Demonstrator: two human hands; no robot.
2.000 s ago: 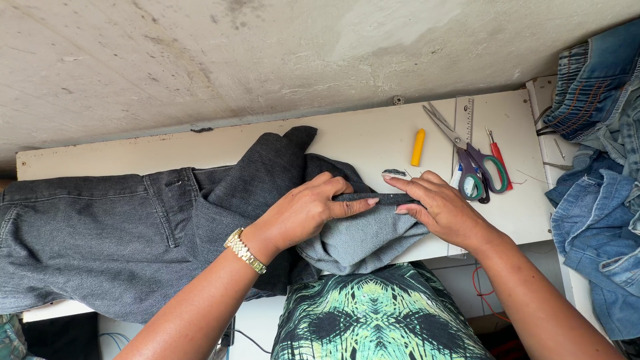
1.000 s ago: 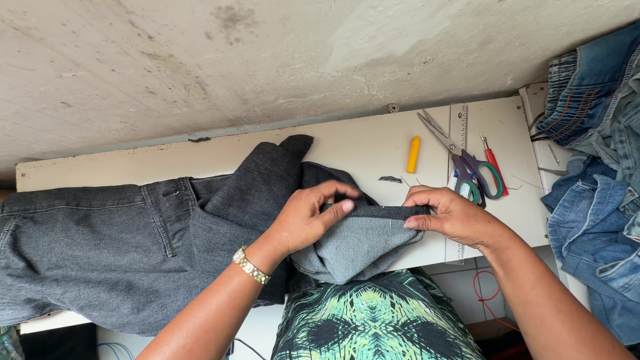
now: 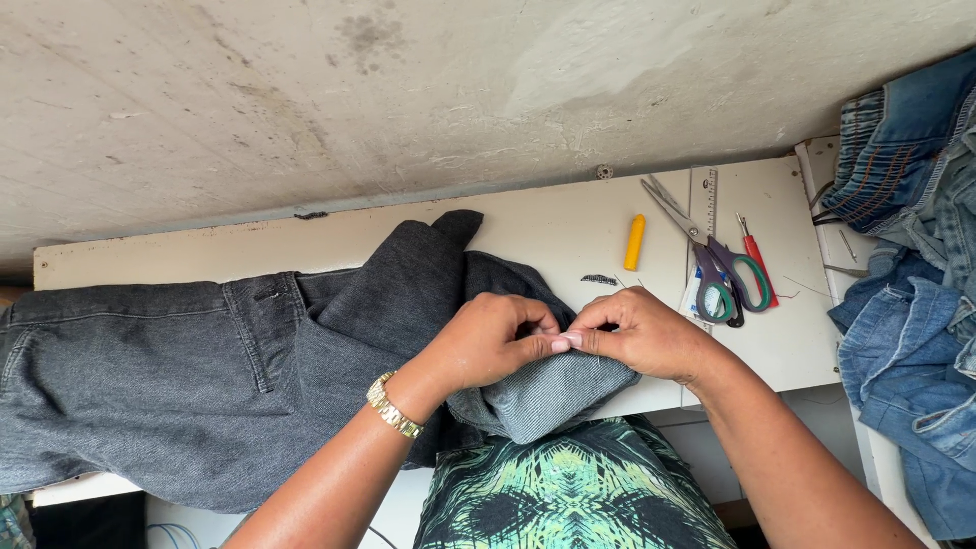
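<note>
Dark grey denim trousers [image 3: 152,358] lie across the white table, with one part turned to its lighter grey inner side [image 3: 549,393]. My left hand [image 3: 496,339], with a gold-coloured watch [image 3: 393,404] on the wrist, pinches the upper edge of that part. Thumb tip to thumb tip with it, my right hand [image 3: 637,332] pinches the same edge. The fingers hide most of the pinched edge. Just above my right hand a small dark scrap [image 3: 599,280] and loose threads rest on the table.
Beyond my right hand lie a yellow chalk or crayon stick [image 3: 634,242], purple-and-green scissors [image 3: 709,255], a clear ruler [image 3: 711,202] and a red seam ripper [image 3: 756,263]. Blue denim garments [image 3: 907,381] are heaped at the right. A wall [image 3: 457,99] runs along the table's back edge [image 3: 381,216].
My right hand has moved left along the denim edge, and the two thumbs now meet. The white item seen near my right fingers two seconds ago is no longer there.
</note>
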